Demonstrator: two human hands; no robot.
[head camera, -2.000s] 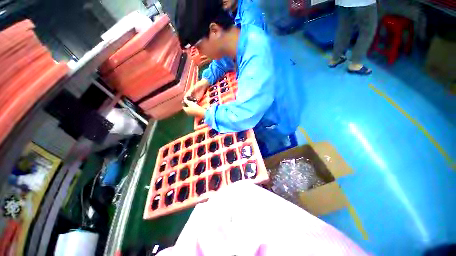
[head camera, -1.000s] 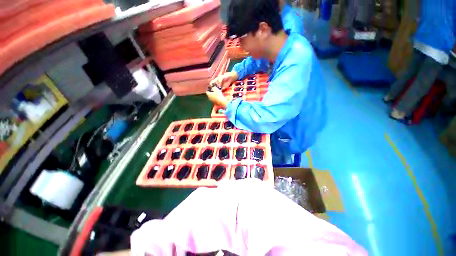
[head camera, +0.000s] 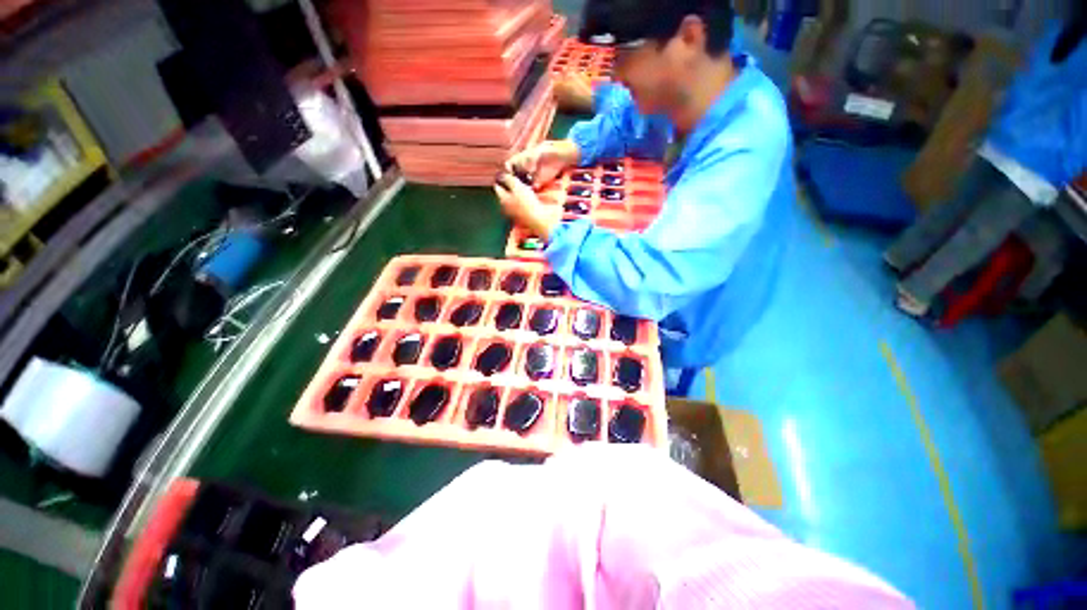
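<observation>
A red-orange foam tray (head camera: 539, 434) full of black watch heads lies on the green bench in front of me. Some watches bear small white marks. A black foam tray (head camera: 244, 524) with a red-orange edge lies at the lower left, with a few small white pieces on it, partly cut off by the frame and covered by my sleeve. My pink striped sleeves (head camera: 596, 536) fill the lower middle. Neither of my hands is in the picture.
A person in a blue smock (head camera: 727, 203) handles a small dark item over another red-orange tray (head camera: 644, 191). Foam trays (head camera: 447, 149) are stacked behind. A cardboard box (head camera: 745, 459) stands at the bench's right edge. A white roll (head camera: 72, 417) and cables are left of the rail.
The view has turned, so the full tray now lies further left and more of the black tray shows. The neighbouring person still holds a small item.
</observation>
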